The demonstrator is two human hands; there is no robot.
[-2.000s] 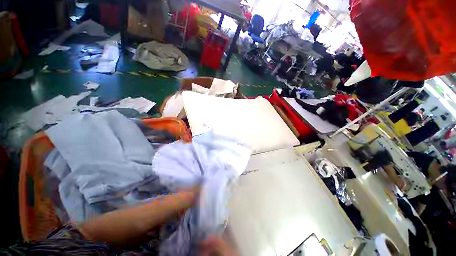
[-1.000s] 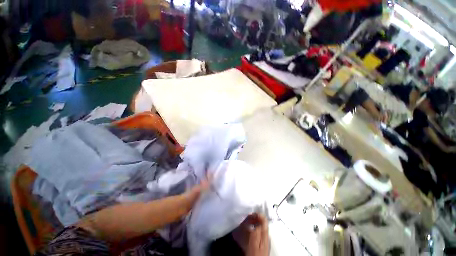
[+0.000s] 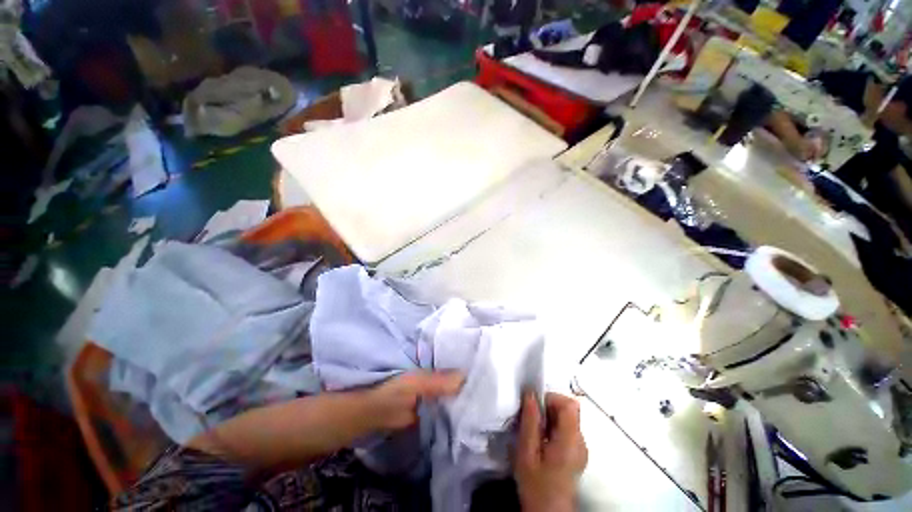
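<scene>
A pale blue-grey garment piece (image 3: 380, 330) hangs bunched between my hands at the table's near edge, left of the needle area. My left hand (image 3: 420, 393) pinches it from the left with thumb and fingers. My right hand (image 3: 550, 445) grips its right edge, fingers upright. The cloth covers some of the fingertips. The cream-white sewing machine (image 3: 790, 400) stands at the right, with bright lamp glare by its needle plate.
An orange basket (image 3: 95, 400) heaped with the same cloth stands at left. A cream extension board (image 3: 420, 160) lies beyond. A white tape roll (image 3: 792, 284) sits on the machine; slim red-handled tools (image 3: 716, 470) lie near it. Another person's arm (image 3: 795, 132) shows far right.
The view has shifted, showing more of the machine. My hands have moved from blurred handling of the cloth to holding it steadily, with my right hand now upright on its right edge.
</scene>
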